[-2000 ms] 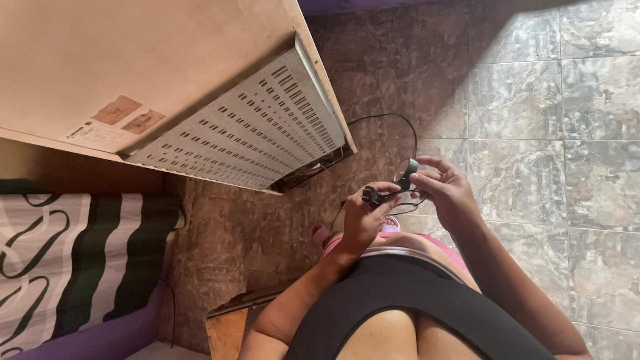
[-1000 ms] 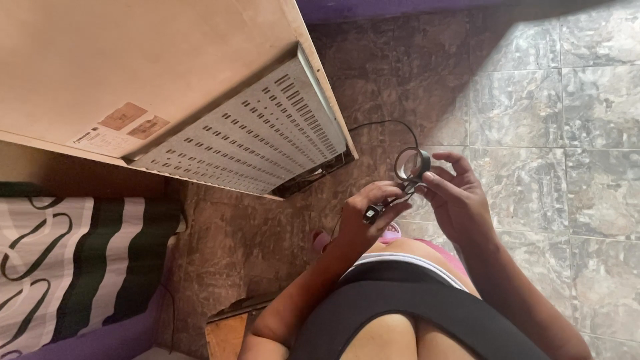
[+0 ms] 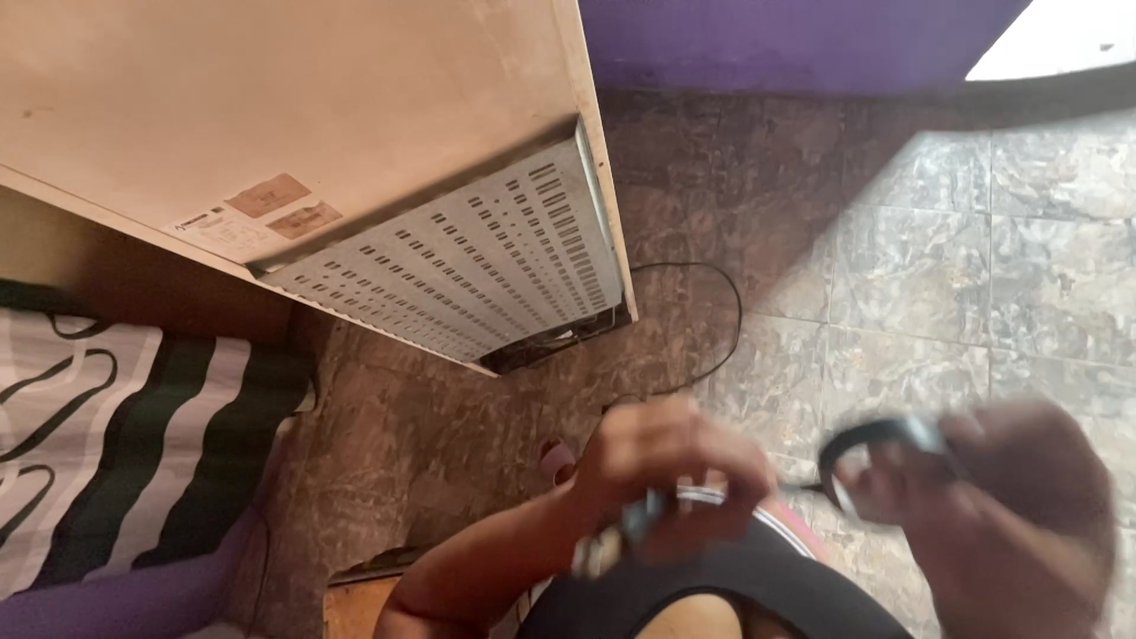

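Observation:
In the head view my left hand (image 3: 670, 466), blurred by motion, is closed around the end of a black power cord (image 3: 738, 311). A plug (image 3: 596, 552) with metallic-looking parts seems to stick out below its fingers. My right hand (image 3: 1021, 515), also blurred, grips a dark ring-shaped roll of tape (image 3: 834, 457). A short dark strip shows between the roll and my left hand. The cord loops over the floor from the lower back of a refrigerator (image 3: 293, 80); its end is hidden by my left hand.
The refrigerator's perforated metal back panel (image 3: 461, 266) faces me at the upper left. A striped cloth (image 3: 133, 453) lies at the left, above a purple surface. A wooden piece (image 3: 359, 608) is at the bottom, a purple wall (image 3: 781, 44) at the top, and tiled floor (image 3: 914, 266) at the right.
My hands were close together around the tape and cord; now they are apart, my right hand farther right with the roll. The view has shifted, showing more purple wall.

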